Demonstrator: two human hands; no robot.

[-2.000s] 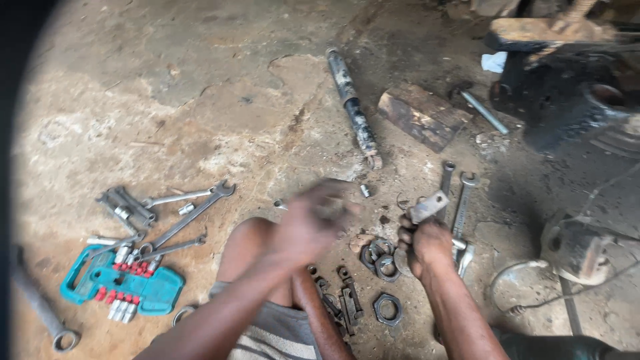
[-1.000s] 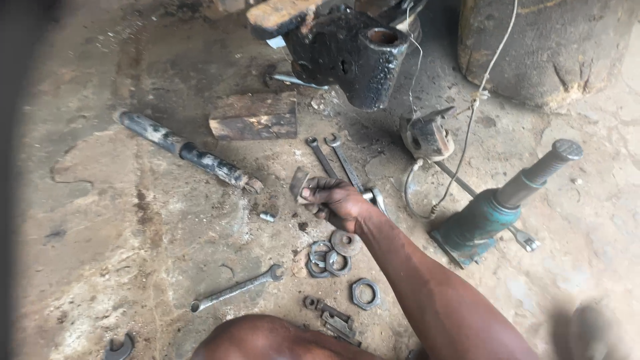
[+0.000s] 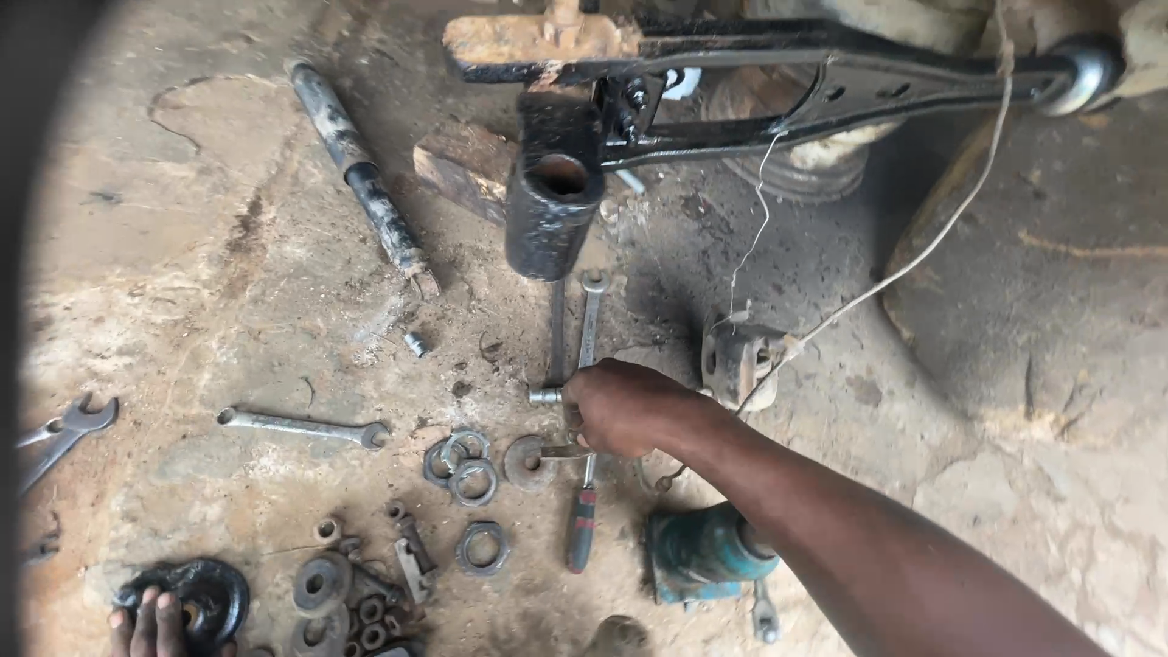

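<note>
My right hand [image 3: 625, 406] is curled low over a ratchet wrench with a red and black handle [image 3: 581, 531]. A socket [image 3: 546, 396] points left beside the fingers. From the hand's lower edge a flat metal piece [image 3: 564, 452] sticks out over a washer [image 3: 526, 463]; the fingertips are hidden. At the bottom left my left hand [image 3: 157, 625] has its fingers over a black painted metal part with a centre hole [image 3: 219, 593]; the palm is cut off. Between the hands lie ring nuts [image 3: 474, 481], a hex nut [image 3: 482, 547] and rusty washers and bolts [image 3: 321, 584].
A black suspension arm with a tube end [image 3: 557, 214] juts in above. A shock absorber [image 3: 356, 173], a wood block [image 3: 465, 169], combination wrenches [image 3: 306, 427] and a loose socket [image 3: 415, 344] lie on the floor. A green bottle jack [image 3: 703, 557] stands below my right forearm, under a hanging cord [image 3: 912, 265].
My right hand has moved down from beside the wrench ends onto the ratchet. My left hand, out of view one second ago, is in view on the black part. The view has shifted.
</note>
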